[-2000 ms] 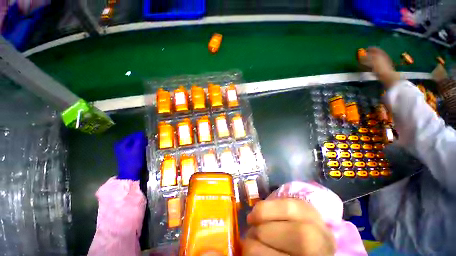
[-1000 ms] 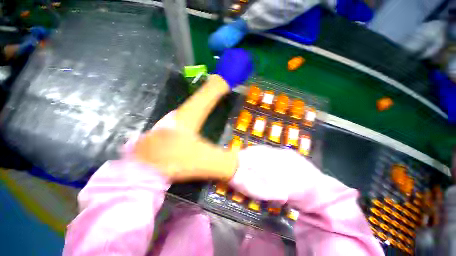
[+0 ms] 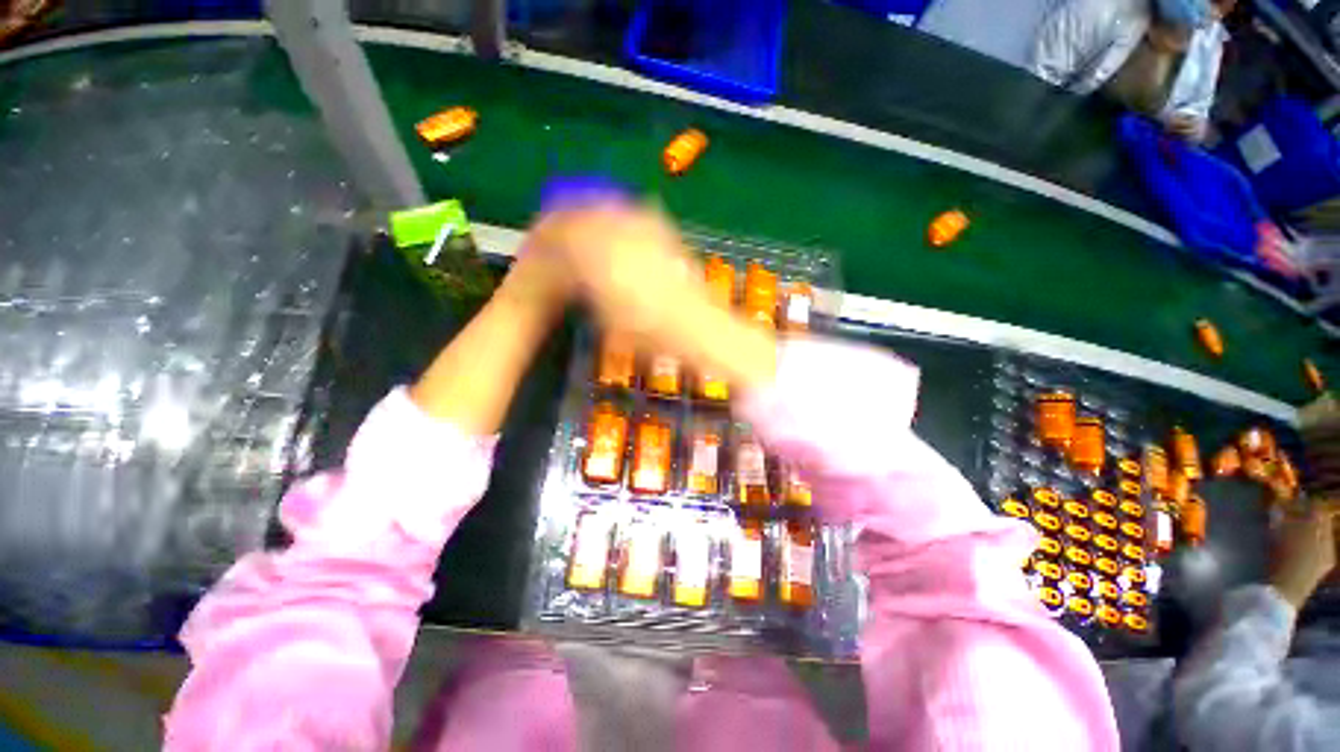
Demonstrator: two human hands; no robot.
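Note:
My left hand (image 3: 585, 191), in a blue-purple glove, is raised over the tray's upper left corner and mostly covered. My right hand (image 3: 632, 272), bare and blurred, overlaps it; whether either holds anything cannot be told. The clear packing tray (image 3: 551, 595) lies on the dark bench below, with rows of orange devices (image 3: 651, 453) lying flat in its pockets. The front row shows white labels. My hands and right sleeve hide parts of the back rows.
Glassy empty tray stack (image 3: 132, 426) at left. Green packet (image 3: 428, 225) at the foot of the grey post (image 3: 346, 110). Green conveyor (image 3: 823, 191) beyond, with loose devices (image 3: 685, 150). Blue bin (image 3: 708, 47) across it. Neighbour's tray (image 3: 1014, 385), loose devices and a person's hand (image 3: 1301, 551) at right.
My right hand has moved from my left forearm up to my gloved left hand, and they now overlap. The camera view has turned. A device in the tray's front row is no longer covered by my sleeve.

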